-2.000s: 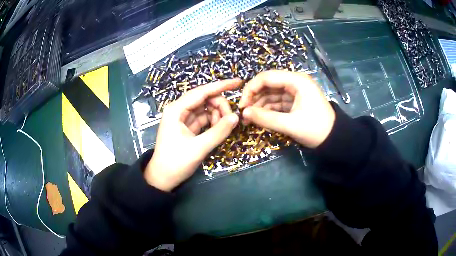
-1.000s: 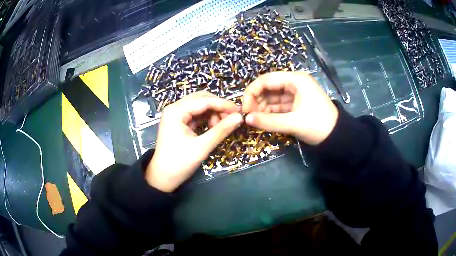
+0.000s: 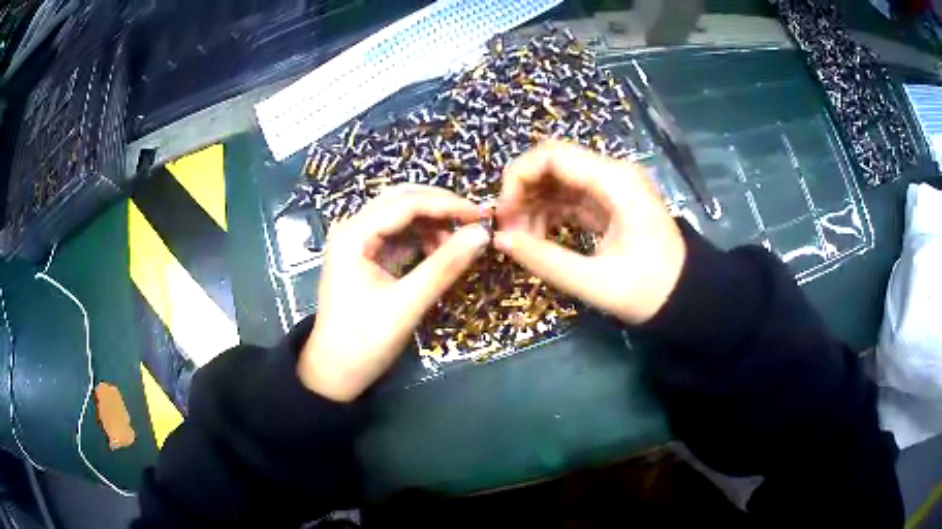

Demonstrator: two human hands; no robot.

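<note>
My left hand (image 3: 398, 274) and my right hand (image 3: 589, 232) meet at the fingertips over the piles. Between the thumbs and index fingers is a tiny dark part (image 3: 492, 229), mostly hidden; its type is unreadable. Small gold parts (image 3: 496, 315) lie loose below my hands, nearest me. A wider pile of small black-and-silver parts (image 3: 537, 88) lies behind my hands, with some gold ends showing. Both piles lie on a clear plastic tray (image 3: 284, 274). My palms hide the middle of the piles.
Black tweezers (image 3: 677, 145) lie right of the piles, by a clear blister tray (image 3: 770, 181). A white printed sheet (image 3: 362, 83) lies behind. Hazard tape (image 3: 181, 263), white cord (image 3: 85, 351) and an orange-brown scrap (image 3: 114, 415) are left. A dark parts pile (image 3: 857, 98) and white sleeve (image 3: 911, 310) are right.
My hands stay joined at the fingertips and have shifted slightly left. The right fingers have changed their pose a little. The view has shifted slightly.
</note>
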